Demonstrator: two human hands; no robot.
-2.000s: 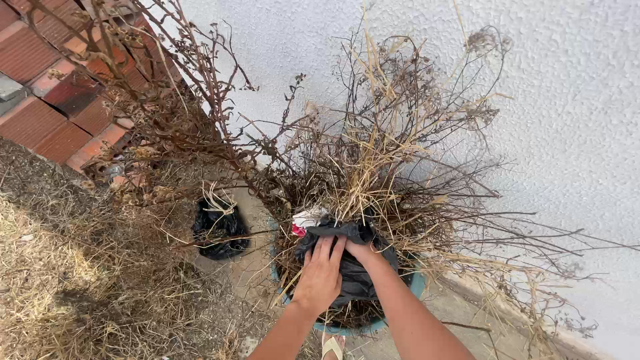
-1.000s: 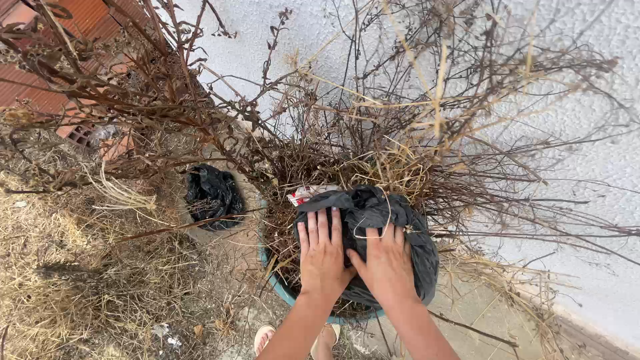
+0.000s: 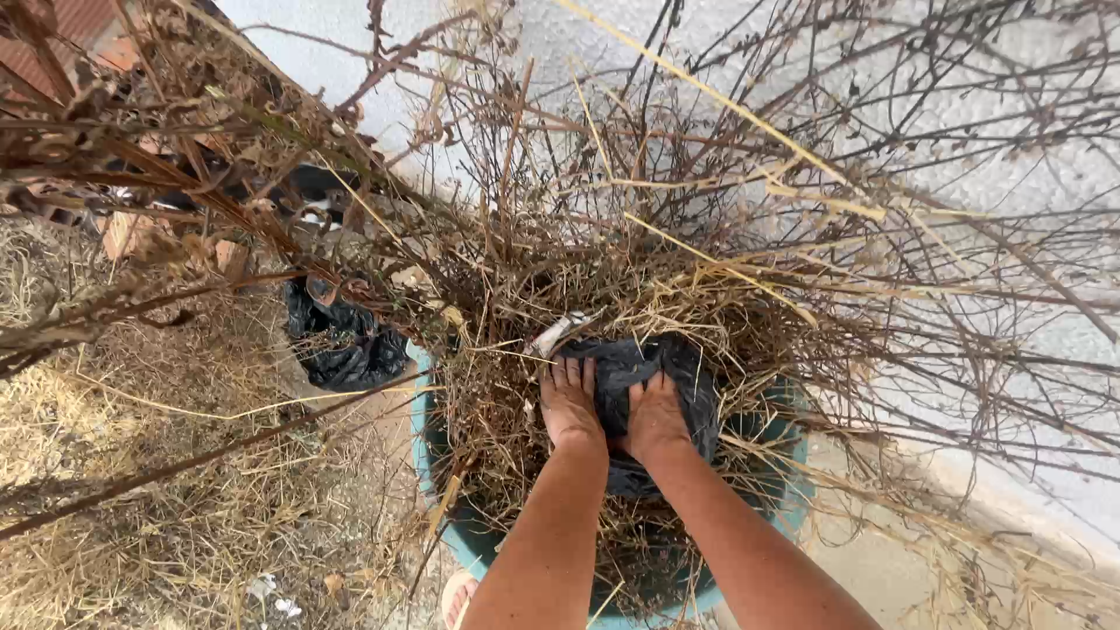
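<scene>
A black plastic bag (image 3: 691,385) lies on dry stems and twigs inside a round teal tub (image 3: 429,420). My left hand (image 3: 570,404) presses on the bag's left side, palm down, with its fingers extended. Close to its right, my right hand (image 3: 654,416) pushes down on the middle of the bag, its fingertips sunk in the folds. Neither hand is plainly closed on the plastic. Just above my left fingertips is a crumpled white wrapper (image 3: 560,331). Dry brush (image 3: 744,306) surrounds the bag and spills over the tub's rim.
Another black plastic bag (image 3: 337,337) rests on the ground left of the tub. Long dry branches (image 3: 219,192) cross the upper left. A white textured wall (image 3: 1006,166) rises behind. Reddish bricks (image 3: 70,35) are at the top left; dry grass (image 3: 157,525) covers the ground below. My sandalled foot (image 3: 458,595) is beside the tub.
Both hands have pressed the bag down, and it now sits lower among the stems than a second ago. Two seconds ago the hands were together at the bag's top. The view has come closer.
</scene>
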